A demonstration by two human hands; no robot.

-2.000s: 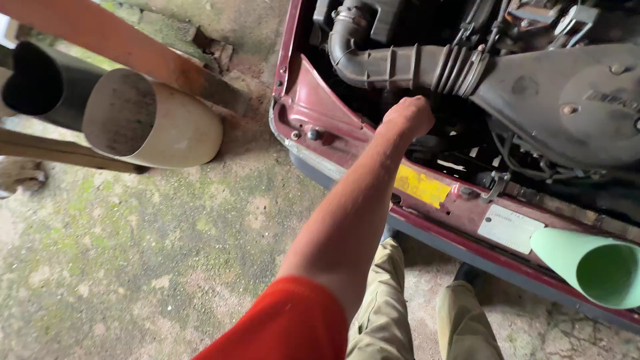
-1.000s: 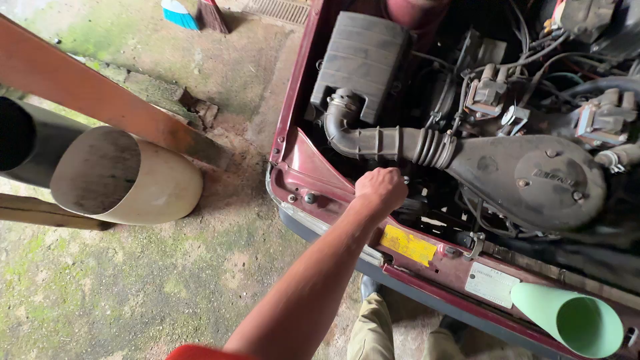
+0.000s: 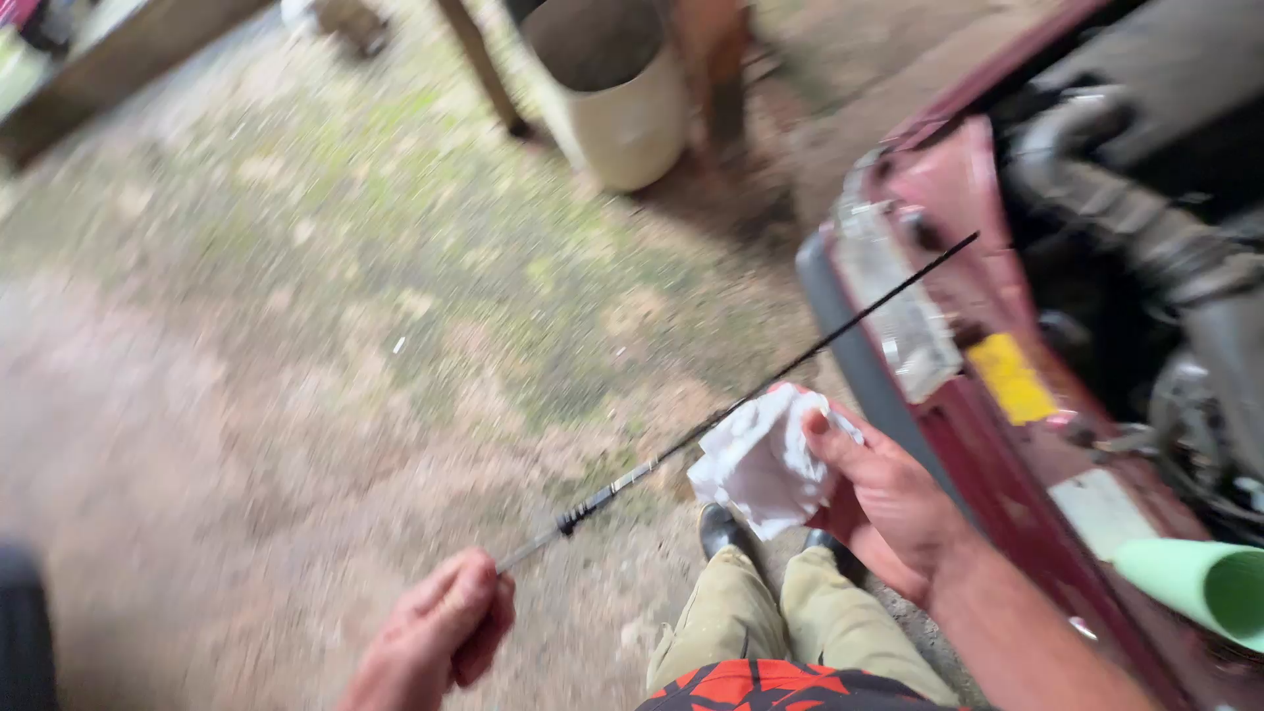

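Note:
My left hand is closed on the handle end of an oil dipstick, a long thin dark rod. The rod slants up to the right, and its far tip lies in front of the maroon car's front corner. My right hand holds a crumpled white paper towel or cloth between thumb and fingers. The white wad is against or just beside the middle of the rod; blur hides whether they touch.
The car's maroon front panel and the black ribbed air hose are at right. A green plastic funnel or container sits on the front edge. A pale cylindrical bin stands beside a reddish post on mossy concrete.
The hand that was over the engine bay is no longer there. Both hands are now in front of the car, with the dipstick and white wad in view. The view has swung left.

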